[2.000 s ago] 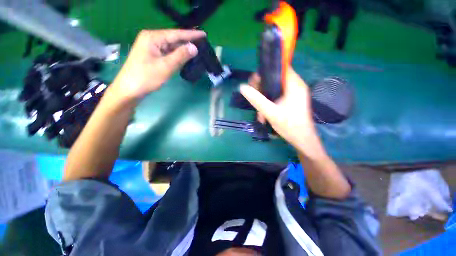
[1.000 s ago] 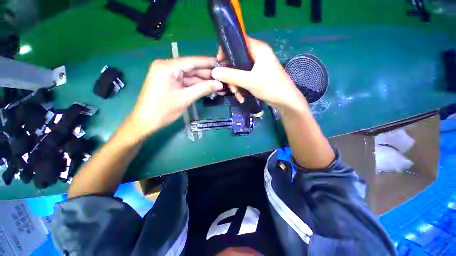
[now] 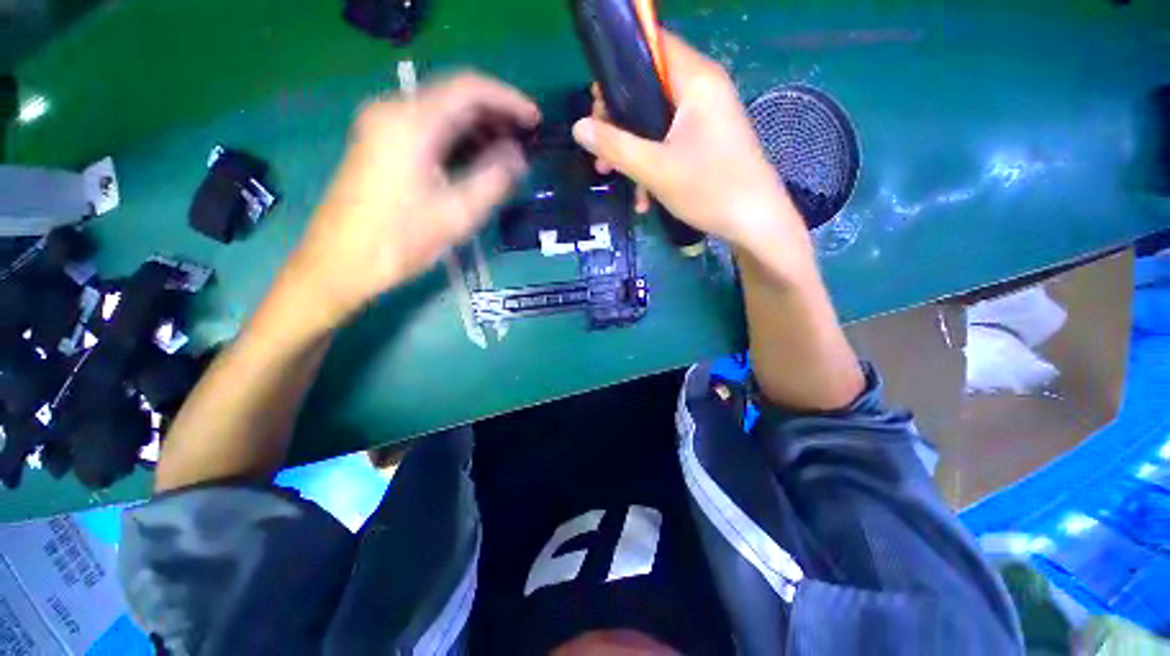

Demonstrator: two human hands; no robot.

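Observation:
A black plastic frame (image 3: 545, 299) lies on the green bench in front of me. A black sub-part (image 3: 539, 221) with a bright metal plate (image 3: 576, 240) sits at the frame. My right hand (image 3: 713, 147) grips the electric screwdriver (image 3: 625, 67), black with an orange back and cut off by the top edge; its tip points down beside the frame's right side. My left hand (image 3: 417, 192) is blurred, fingers curled and apart, over the frame's upper left; I see nothing held in it.
A round screw dish (image 3: 803, 144) stands right of my right hand. A pile of black sub-parts (image 3: 109, 372) lies at the left, with one loose sub-part (image 3: 231, 195) above it. An open cardboard box (image 3: 1065, 417) with white bags is below the bench edge at the right.
My left hand has moved away from the screwdriver to the upper left, uncovering the sub-part and its plate on the frame. The view has shifted slightly. My right hand still holds the screwdriver.

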